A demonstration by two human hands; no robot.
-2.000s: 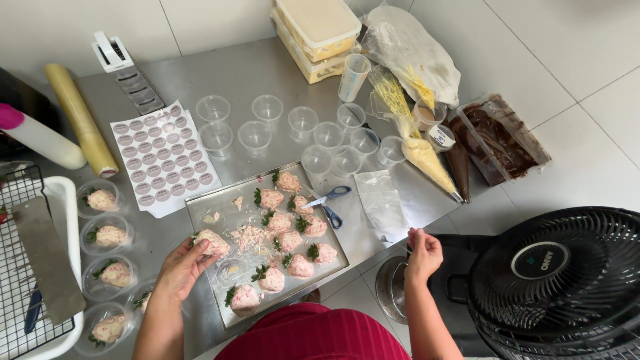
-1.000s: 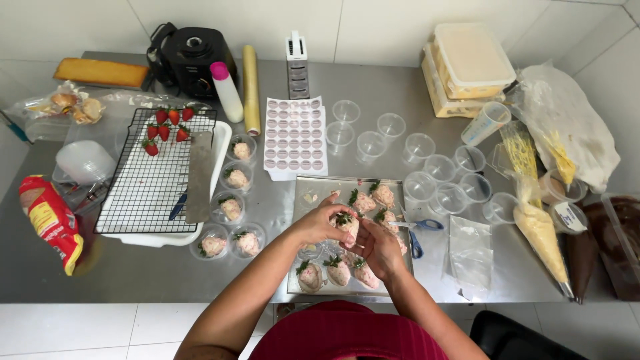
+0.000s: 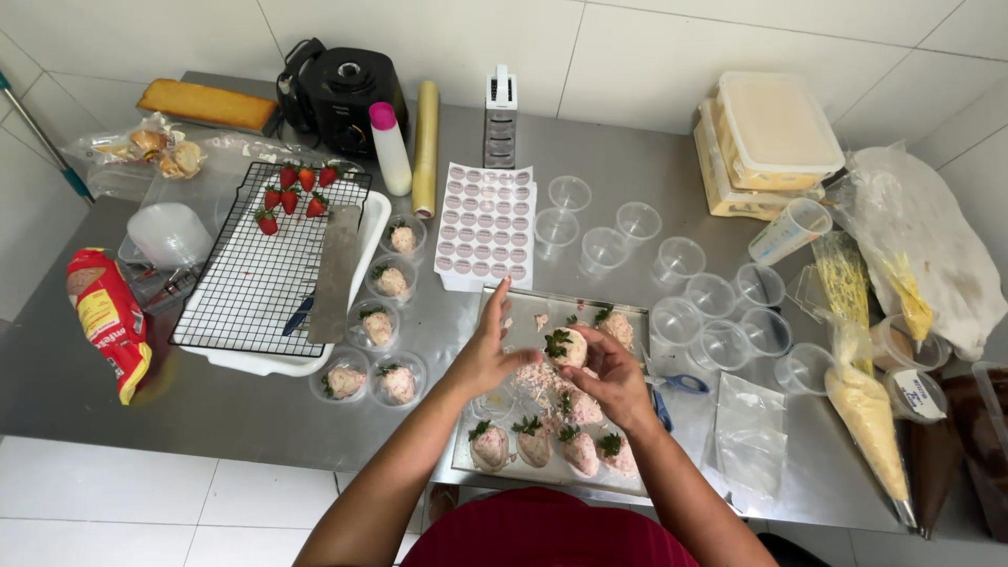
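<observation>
A coated strawberry (image 3: 568, 346) with green leaves is held in the fingers of my right hand (image 3: 613, 379), above a metal tray (image 3: 543, 471). Beside it on the left, my left hand (image 3: 496, 346) is spread, its fingers apart, with nothing in it. Pink and white crumbs (image 3: 543, 382) lie on the tray under my hands. Several more coated strawberries (image 3: 581, 450) lie along its near edge and on its right side, partly hidden by my right hand. Left of the tray, coated strawberries sit one each in clear plastic cups (image 3: 376, 325).
Empty clear cups (image 3: 605, 250) stand behind and right of the tray, near scissors (image 3: 682, 383) and a plastic bag (image 3: 750, 435). Piping bags (image 3: 865, 425) lie at right. A sticker sheet (image 3: 485, 224) lies behind. At left, a cooling rack (image 3: 236, 276) holds red strawberries (image 3: 289, 201) and a metal blade (image 3: 335, 276).
Two seconds ago my left hand held a coated strawberry; one second ago both hands were around one. Now my right hand holds it and my left hand is apart from it. The view has swung left.
</observation>
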